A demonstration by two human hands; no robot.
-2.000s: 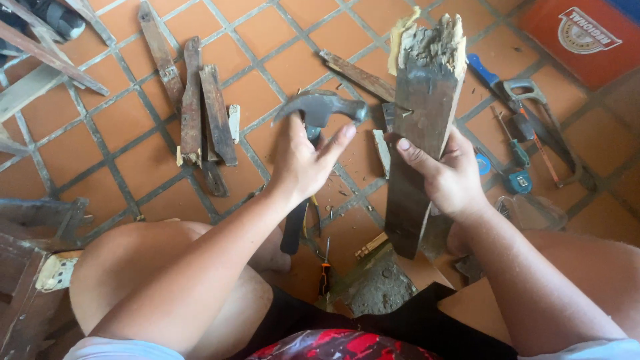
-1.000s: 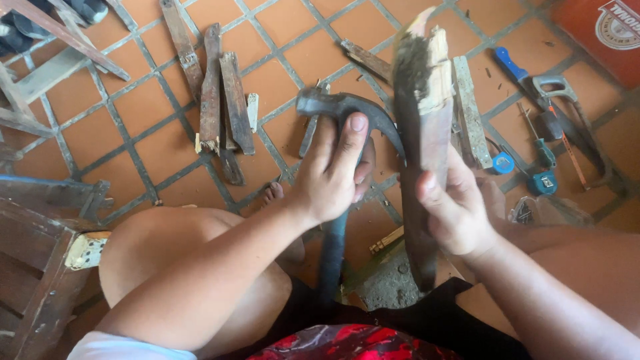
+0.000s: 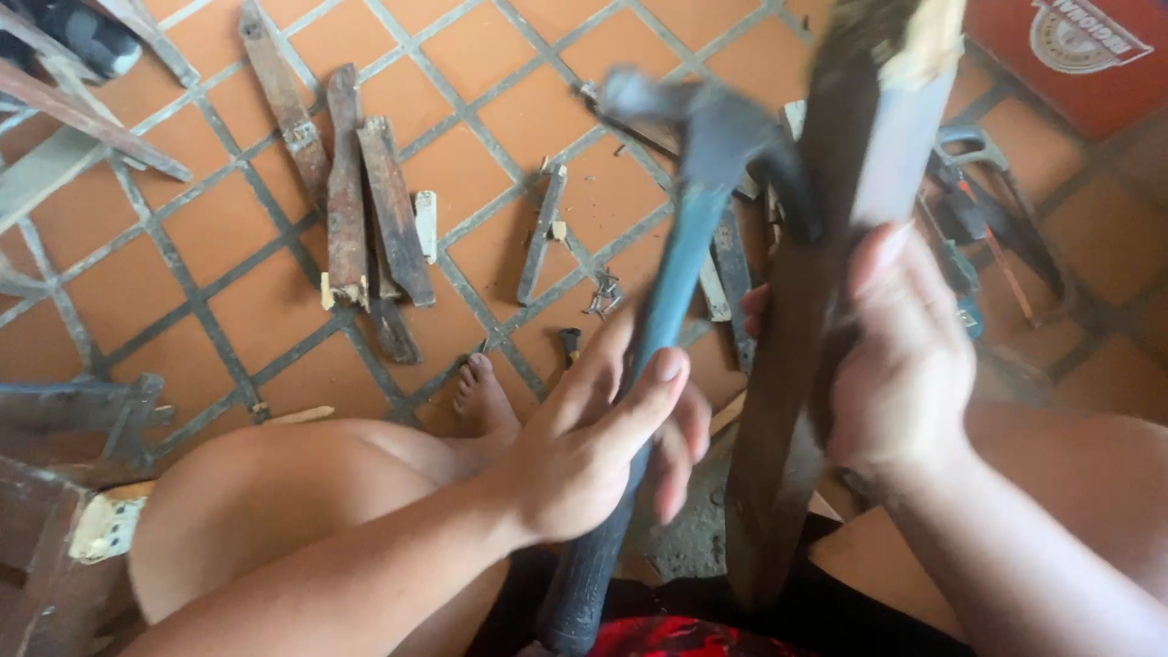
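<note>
A claw hammer (image 3: 680,228) with a blue shaft and black grip stands slanted in my left hand (image 3: 593,438), which holds it around the handle with the fingers partly loose. Its claw is beside a dark wooden post (image 3: 794,365); whether they touch is unclear through the blur. My right hand (image 3: 899,356) grips this post about midway. The post's upper end shows pale, splintered wood and runs to the top edge of the view. Below the hammer, a grey stone block (image 3: 684,525) is partly hidden between my legs.
Old wooden pieces (image 3: 347,192) lie on the tiled floor at left. Loose nails (image 3: 605,294) and a short wood strip (image 3: 543,237) lie ahead. A hacksaw (image 3: 1013,201) is at right, near a red crate (image 3: 1077,55). Wooden furniture (image 3: 46,547) stands at lower left.
My left hand has slid from near the hammer's head down its handle, and the head now stands higher above the hand. My right hand still holds the post.
</note>
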